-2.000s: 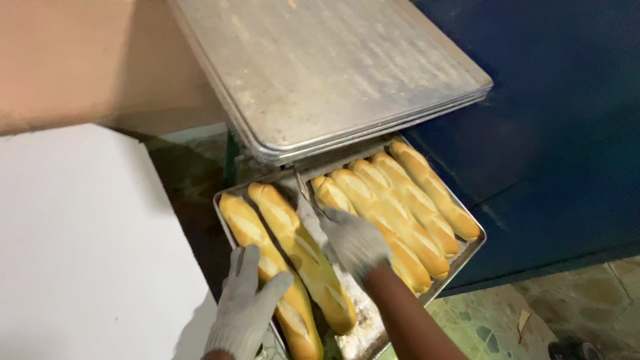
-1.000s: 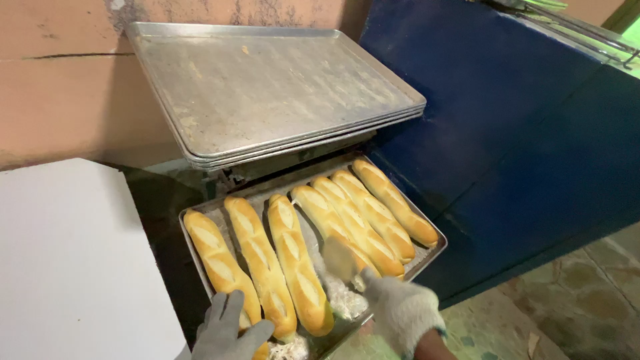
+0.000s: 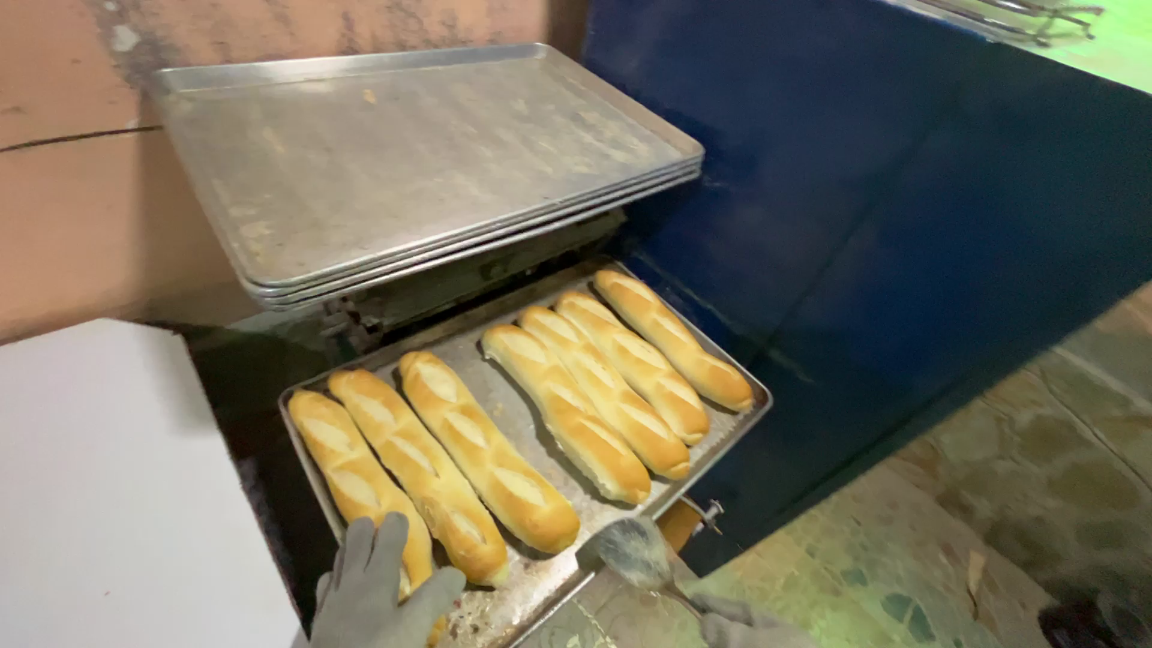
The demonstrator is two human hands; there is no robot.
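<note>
Several long scored bread loaves (image 3: 490, 450) lie side by side on a metal baking tray (image 3: 531, 414), with a gap between a left group and a right group. My left hand (image 3: 382, 585), in a grey glove, rests on the lower end of the leftmost loaf (image 3: 346, 450), fingers spread around it. My right hand (image 3: 747, 625), also gloved and partly cut off at the bottom edge, holds the handle of a spatula (image 3: 634, 551). The spatula's broad blade is over the near edge of the tray, just below the loaves.
A stack of metal baking trays (image 3: 432, 162) stands behind and above the loaf tray. To the left is a white board or surface (image 3: 117, 477), and a dark blue panel (image 3: 855, 207) rises on the right. Stone-patterned floor (image 3: 864, 558) shows at lower right.
A loaf from the right group in the oldest frame now lies apart from it, in the left group. My right hand has moved with the spatula from among the loaves to the tray's near edge.
</note>
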